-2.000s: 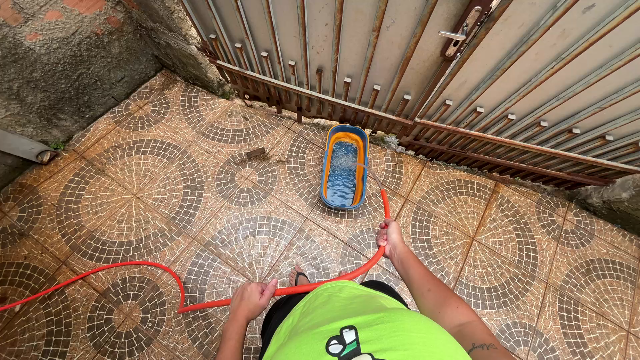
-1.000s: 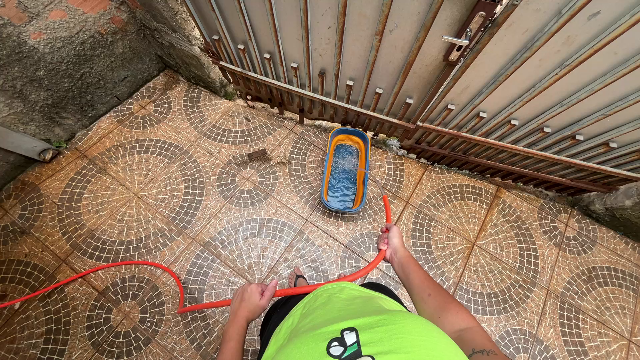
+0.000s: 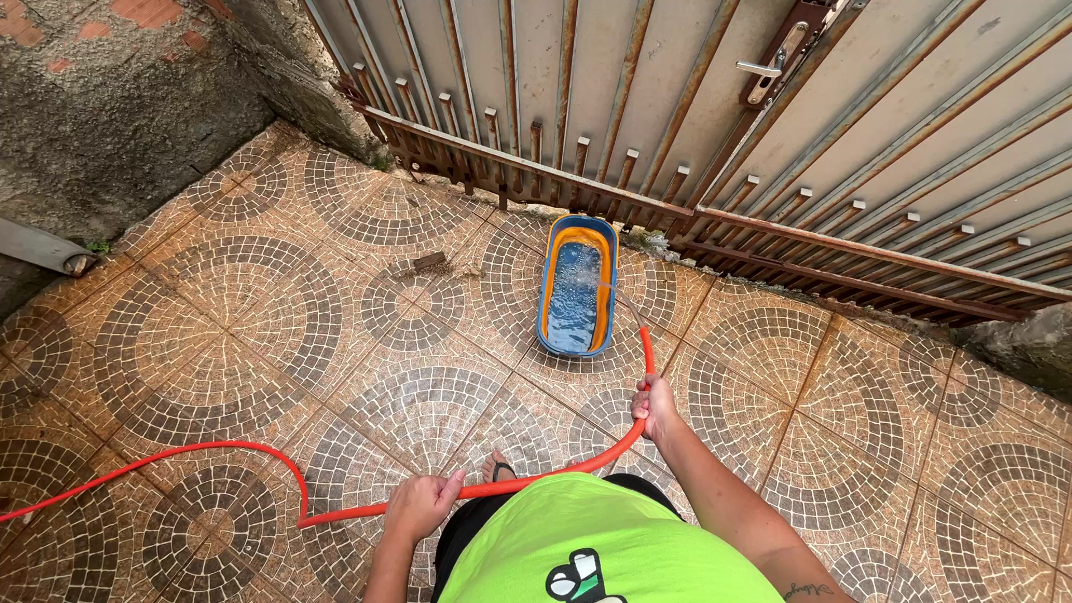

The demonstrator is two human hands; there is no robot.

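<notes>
An orange-red garden hose (image 3: 578, 466) runs across the front of my body. My right hand (image 3: 656, 404) is closed around it near its open end, which points up toward the gate. My left hand (image 3: 425, 502) grips the same hose farther back, at the lower middle of the view. A thin stream of water leaves the hose end and falls into a blue and orange oblong plastic basin (image 3: 544, 293) on the tiled floor. The basin holds bubbling, rippled water. Part of the hose is hidden behind my hands.
A rusty metal gate (image 3: 536, 159) with a handle (image 3: 762, 69) stands just beyond the basin. At the left are a rough concrete wall (image 3: 126, 126) and a grey metal post (image 3: 38, 244). A small brown piece of debris (image 3: 430, 261) lies on the patterned tiles.
</notes>
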